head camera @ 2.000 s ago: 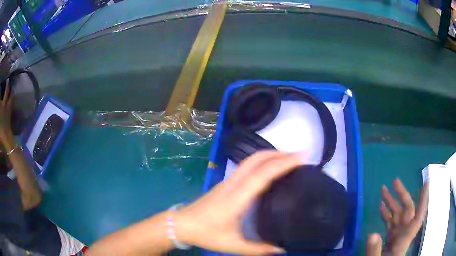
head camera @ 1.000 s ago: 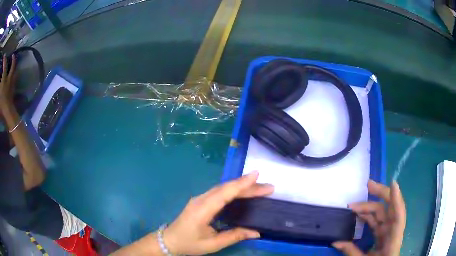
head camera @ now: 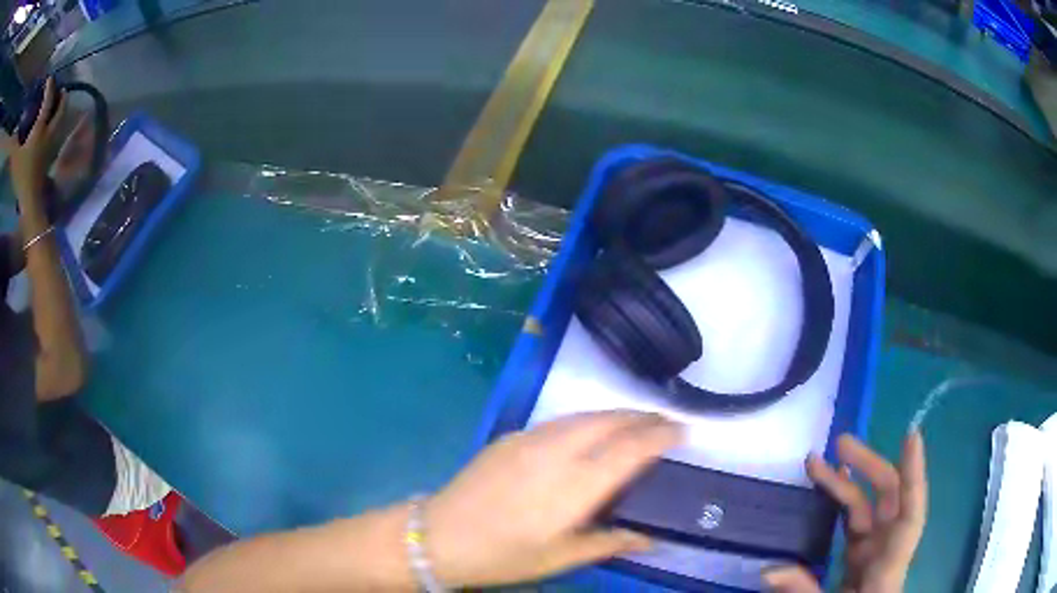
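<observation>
A black piece [head camera: 724,510] with a small pale mark on its narrow face lies at the near end of the blue tray [head camera: 864,336]. My left hand [head camera: 545,487] holds its left end, fingers over the top. My right hand [head camera: 875,510] is at its right end with fingers curled and apart; whether it touches the piece is unclear. Black over-ear headphones [head camera: 817,307] lie at the tray's far side on a white liner [head camera: 580,388], ear cups to the left and headband curving right.
White strips [head camera: 1006,510] stand at the right. Beyond the tray runs a dark green belt [head camera: 719,93] with yellow-brown tape [head camera: 510,110] and wrinkled clear tape [head camera: 336,191]. At left, another person's hands hold headphones beside a second blue tray [head camera: 174,214].
The black piece was lifted, then lowered to the tray's near end and turned narrow face up. The tray now sits slightly tilted. My left hand has shifted right along the piece since a second ago.
</observation>
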